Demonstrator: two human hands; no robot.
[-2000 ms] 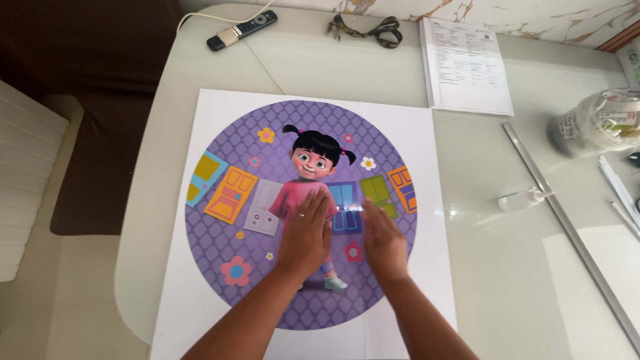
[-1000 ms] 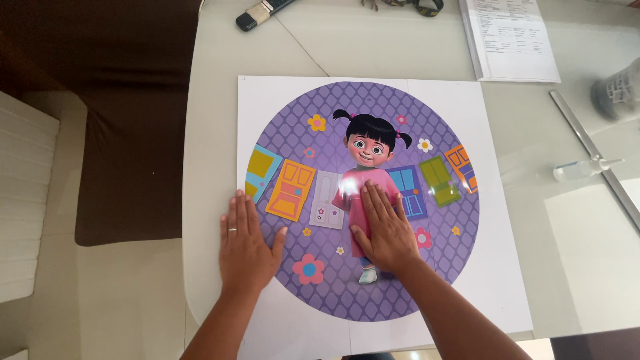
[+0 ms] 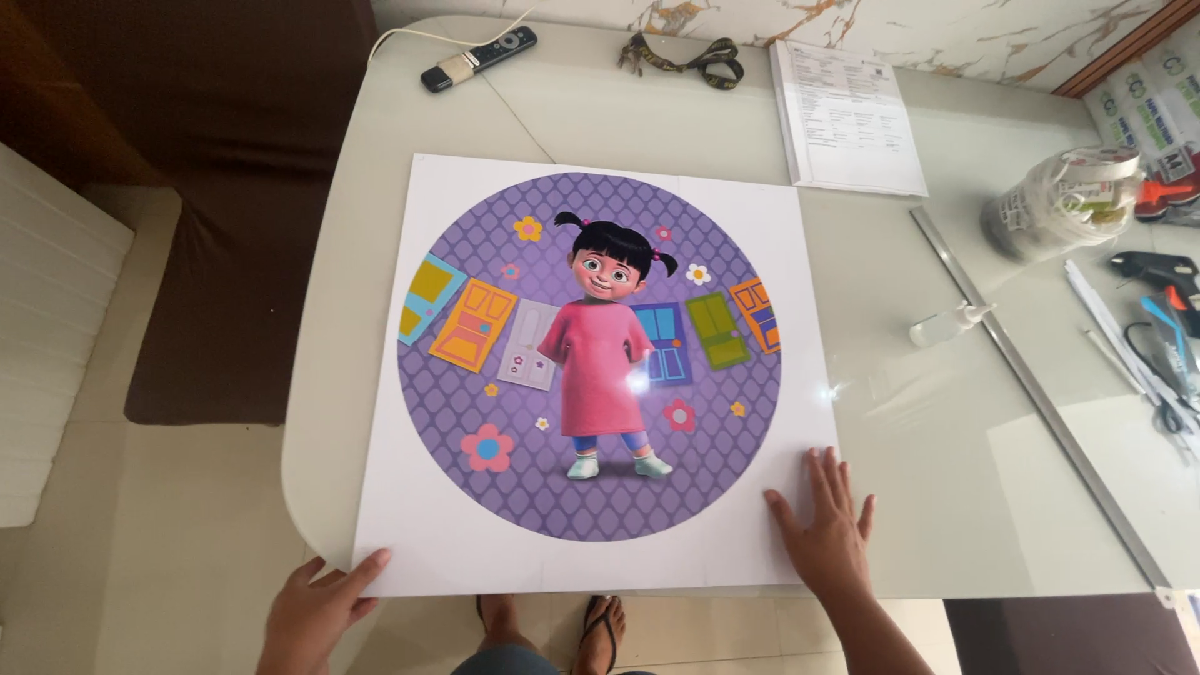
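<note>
A round purple print (image 3: 600,506) with a cartoon child in a pink dress, doors and flowers lies flat on a white square board (image 3: 450,567) on the glass-topped table. My left hand (image 3: 323,605) is at the board's near left corner, thumb on top and the other fingers at or below the edge. Spread flat, my right hand (image 3: 830,525) rests over the board's right edge near its near right corner, with some fingers on the table.
A remote control (image 3: 478,59), a lanyard (image 3: 684,64) and a paper stack (image 3: 853,122) lie at the back. To the right are a metal ruler (image 3: 1041,403), a small bottle (image 3: 947,325), a plastic jar (image 3: 1059,206), a glue gun (image 3: 1158,267) and scissors (image 3: 1169,412).
Both hands have left the print's surface. My left hand has moved to the board's near left corner, my right hand to its right edge.
</note>
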